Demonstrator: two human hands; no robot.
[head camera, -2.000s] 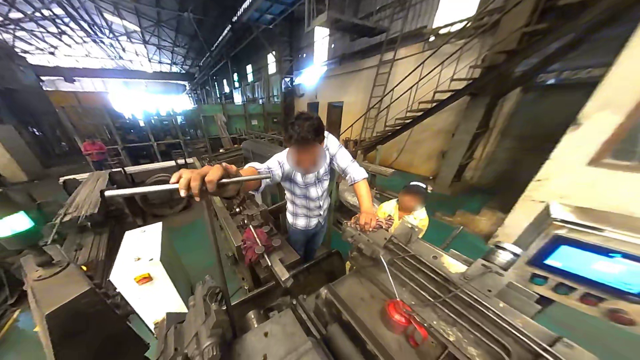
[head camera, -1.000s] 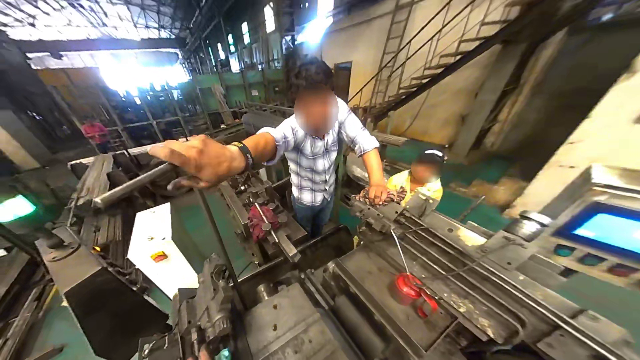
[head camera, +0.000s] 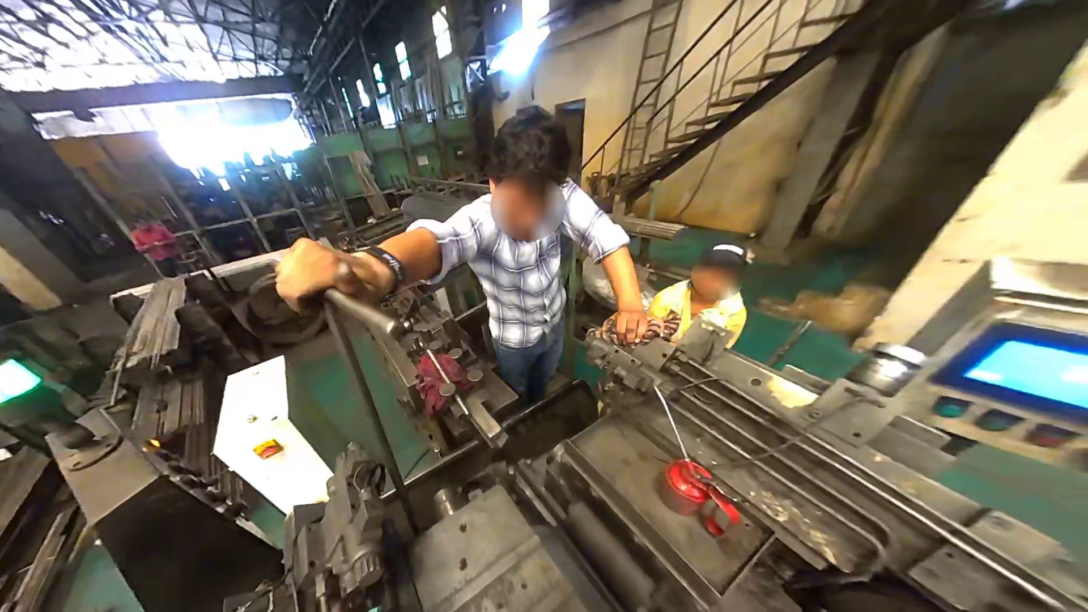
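Observation:
Neither my left hand nor my right hand is in view. Across the machine stands a person in a plaid shirt (head camera: 523, 276). One hand of that person (head camera: 314, 274) is closed at the end of a metal bar (head camera: 365, 312), beside a long dark rod (head camera: 365, 391). The person's other hand (head camera: 630, 325) rests by a striped cloth (head camera: 663, 326) on the machine bed. A red oil can (head camera: 687, 481) with a thin spout sits on the dark machine top. A dark red rag (head camera: 438, 382) lies around a slim rod on the machine part in front of the person.
A person in yellow (head camera: 735, 313) is low behind the bed. At right stands a control panel with a lit screen (head camera: 1033, 370). A white angled cover (head camera: 263, 425), steel bar stacks (head camera: 157, 340) and a green lamp (head camera: 15, 381) are at left. A metal staircase (head camera: 739, 106) rises behind.
The plaid-shirted person's hand on the left, on a bar two seconds ago and with fingers stretched out one second ago, is now closed at the bar's end. The bar's angle in view has changed.

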